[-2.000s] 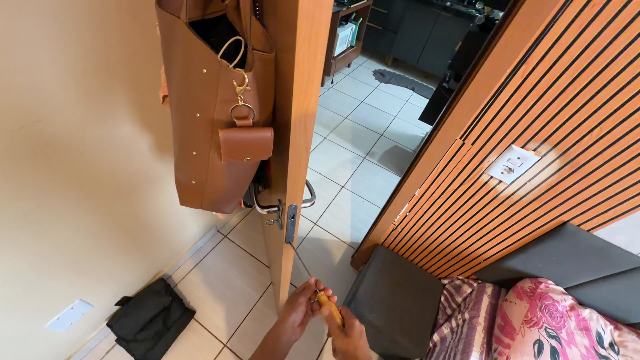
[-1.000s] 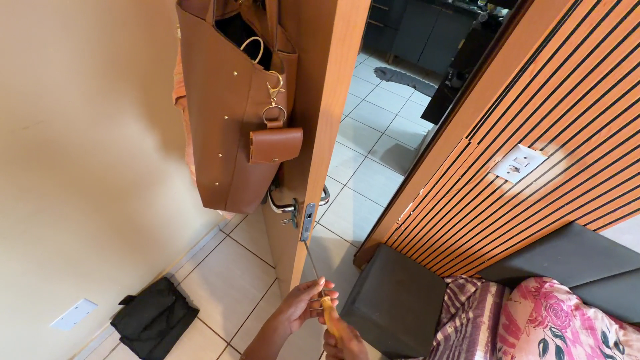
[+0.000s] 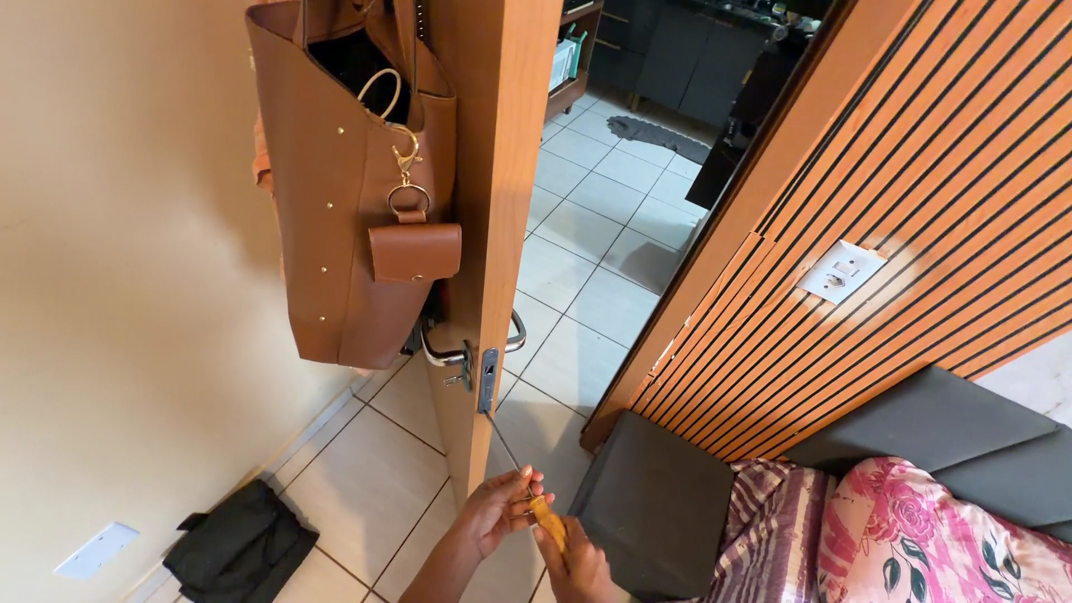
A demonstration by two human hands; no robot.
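Note:
My right hand (image 3: 576,563) grips the yellow handle of a long screwdriver (image 3: 548,523). The thumb and fingers of my left hand (image 3: 501,507) are around the screwdriver's shaft just ahead of the handle. The thin shaft runs up and left, its tip at the lower end of the metal lock faceplate (image 3: 488,378) on the edge of a wooden door (image 3: 512,167). Whether the tip sits in a screw is too small to tell. Lever handles (image 3: 448,356) stick out on both faces of the door, with a key in the near side.
A brown handbag (image 3: 335,218) hangs against the door. Black folded cloth (image 3: 243,540) lies on the tiled floor by the wall. A dark padded block (image 3: 657,502) and a bed with a floral pillow (image 3: 909,528) stand at right, below a slatted wall panel with an outlet (image 3: 842,272).
The screwdriver's tip stays near the bottom of the faceplate, with both hands still on the tool. The view has shifted slightly.

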